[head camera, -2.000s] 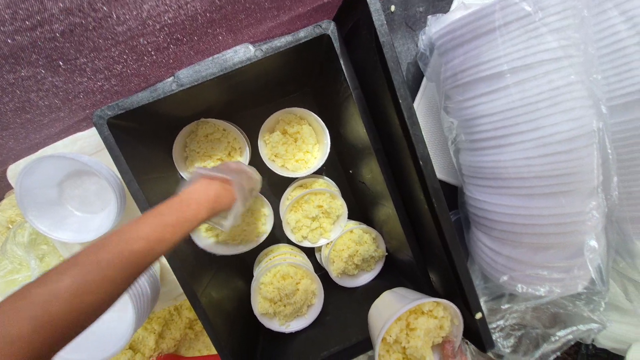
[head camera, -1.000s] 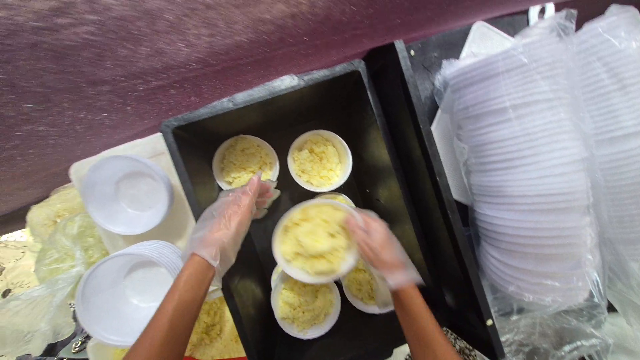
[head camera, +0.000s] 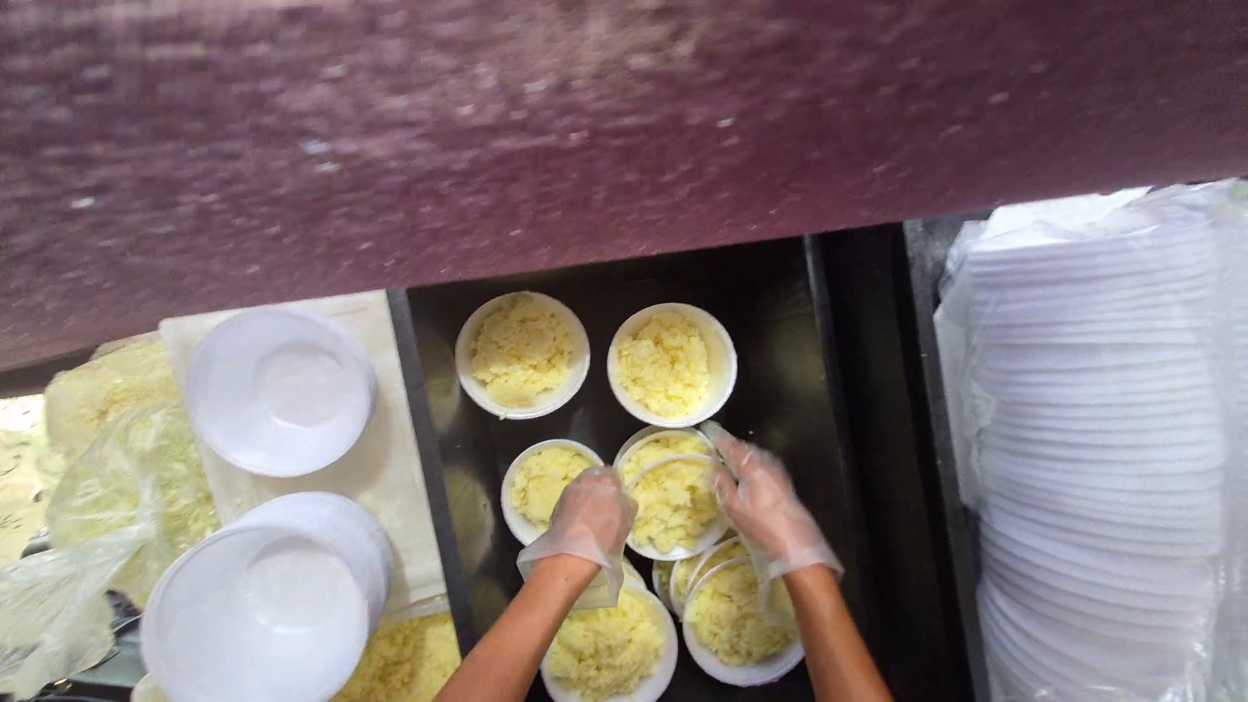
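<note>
Both hands wear clear plastic gloves. Between them is a white bowl of crumbly yellow food (head camera: 673, 502), tilted over another filled bowl in a black tray (head camera: 424, 468). My left hand (head camera: 593, 515) grips its left rim, and my right hand (head camera: 759, 492) holds its right side. Above them in the tray stand an upper left filled bowl (head camera: 522, 356) and an upper right filled bowl (head camera: 673, 364). One more filled bowl (head camera: 546, 487) is partly behind my left hand. Nearer the bottom edge, a lower left filled bowl (head camera: 609, 648) and a lower right filled bowl (head camera: 741, 619) rest on others.
Left of the tray are a single empty white bowl (head camera: 280, 390) and a stack of white bowls (head camera: 258, 609) on a pale board (head camera: 390, 507). Bagged yellow food (head camera: 136, 468) lies farther left. Bagged white foam containers (head camera: 1092, 439) stand at right. A maroon surface (head camera: 585, 136) crosses the top.
The bowl that was lifted above the tray a second ago is now down among the other bowls. My left hand has joined my right at it. The view has shifted, showing more of the maroon surface.
</note>
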